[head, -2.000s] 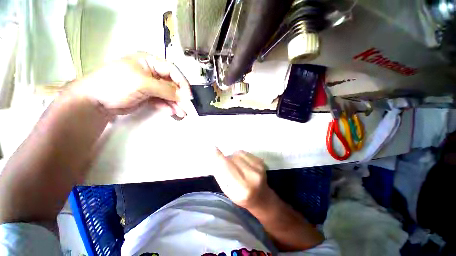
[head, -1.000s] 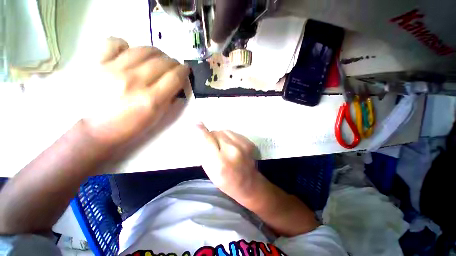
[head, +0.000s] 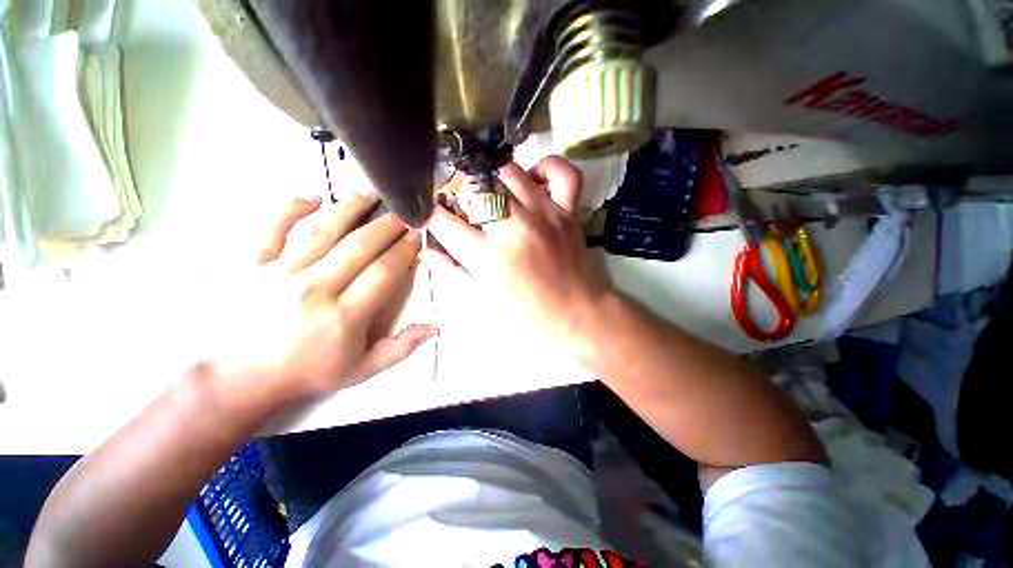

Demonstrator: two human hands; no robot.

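Observation:
My left hand (head: 333,294) lies palm down left of the needle area, fingers spread, thumb pointing right. My right hand (head: 528,244) is at the right of the needle area, its fingertips close to the ribbed cream knob (head: 487,206). Under and between the hands the surface is washed out by glare, so I cannot tell whether either hand holds a fabric piece. A thin line runs down the table between the hands. The sewing machine head (head: 766,83) with red lettering covers the needle and presser foot.
Stacked cut pieces (head: 89,144) lie at the upper left. A smartphone (head: 653,198), red-handled scissors (head: 760,294), yellow-and-green-handled snips (head: 795,269) and a white cloth strip (head: 872,277) lie at the right. A blue basket (head: 239,505) is beside my lap; a fabric heap (head: 872,472) is lower right.
My right hand has moved up from the table's front edge to the needle area. My left hand has spread flat beside the needle. The view has shifted, with the machine head showing larger.

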